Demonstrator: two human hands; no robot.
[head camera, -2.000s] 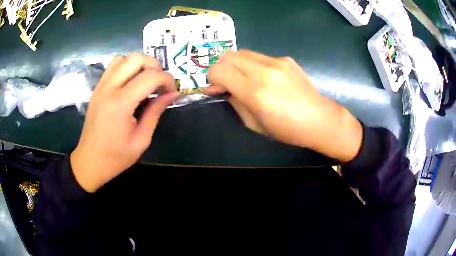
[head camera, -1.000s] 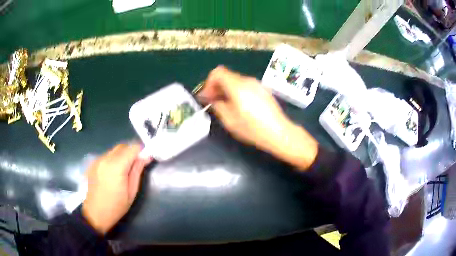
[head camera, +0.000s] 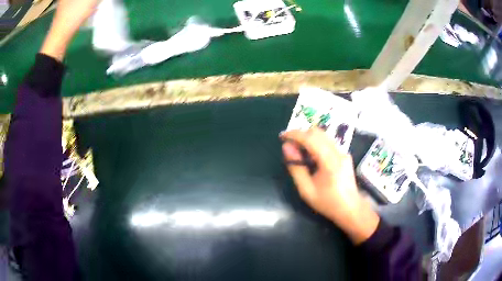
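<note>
My left hand (head camera: 74, 19) is at the top left over the green belt, its fingers cut off by the top edge, beside a blurred white bag (head camera: 110, 27). My right hand (head camera: 327, 178) is over the bench with curled fingers around what looks like a thin dark tool (head camera: 300, 162). Its fingertips are at the lower edge of an open white socket housing (head camera: 316, 112) with green parts inside; whether they touch is unclear. A second open housing (head camera: 385, 164) lies to the right of the hand.
On the green belt (head camera: 181, 77) lies an open housing (head camera: 264, 19) with its bagged cord (head camera: 176, 50). A worn rail (head camera: 220, 88) and whitish post (head camera: 410, 44) border it. Brass strips with white wires (head camera: 80, 170) lie left. Bagged cords (head camera: 385, 118), another housing (head camera: 465, 153) and a black loop (head camera: 484, 131) lie right.
The view has shifted. My left hand has moved up and left over the belt. My right hand has moved right. The housing between my hands is gone from that bench spot; one lies on the belt.
</note>
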